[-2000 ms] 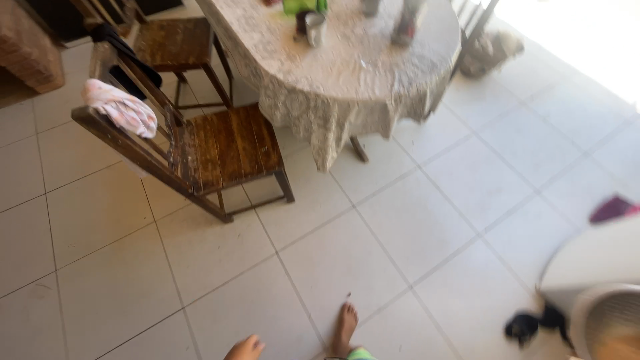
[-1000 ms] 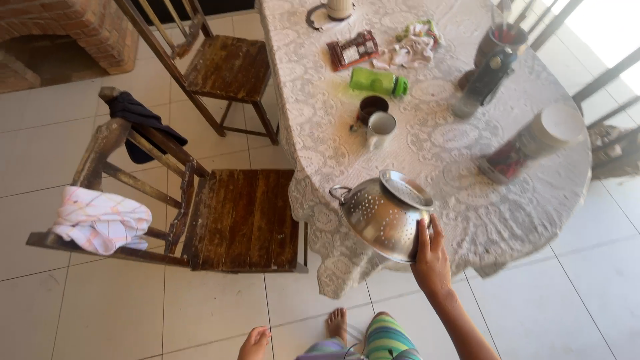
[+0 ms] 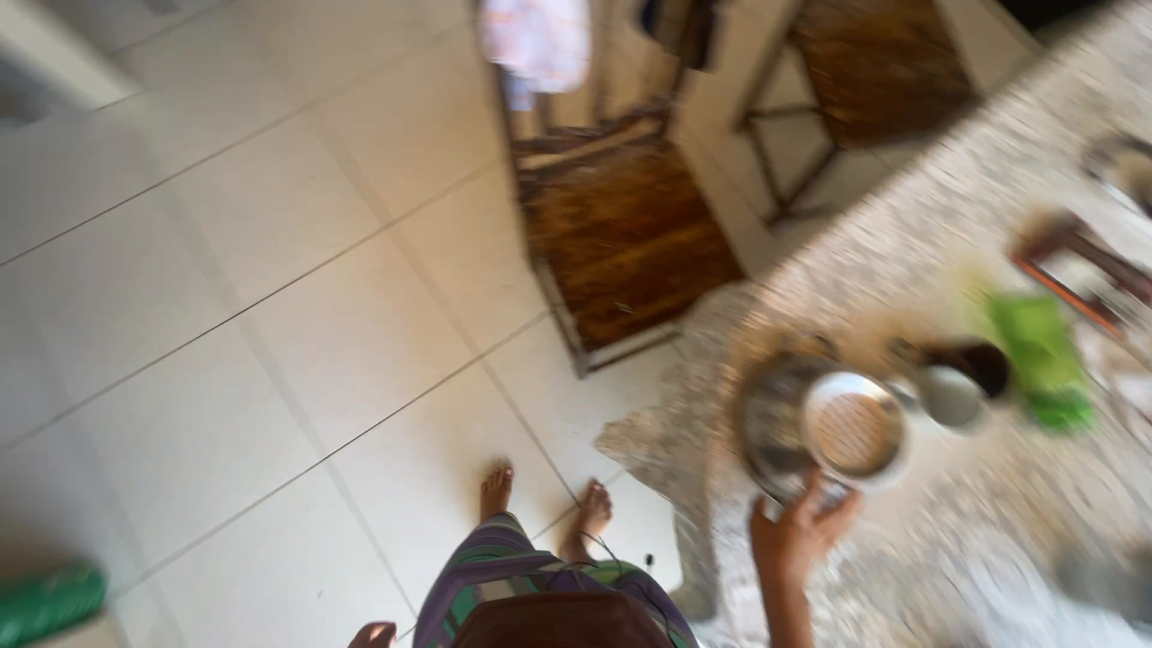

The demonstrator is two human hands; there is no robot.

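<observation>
A metal colander (image 3: 781, 423) is upside down at the edge of the cloth-covered table (image 3: 954, 531), its round base ring facing up. My right hand (image 3: 801, 531) is at its near side, fingertips at the rim and base; blur hides whether the fingers grip it. My left hand (image 3: 373, 635) shows only partly at the bottom edge, over the floor, with nothing visible in it. Right of the colander stand a light mug (image 3: 951, 397) and a dark cup (image 3: 981, 364), with a green bottle (image 3: 1042, 360) lying beside them.
A wooden chair (image 3: 630, 243) with a light cloth (image 3: 538, 40) over its back stands at the table's left side. Another wooden chair (image 3: 877, 67) is behind it. A red-brown packet (image 3: 1075, 270) lies farther along the table. A green object (image 3: 49, 598) is at the lower left.
One second ago my right hand held the colander up at the table's near edge; now the colander is near the mugs with the hand at its side. The view has swung left.
</observation>
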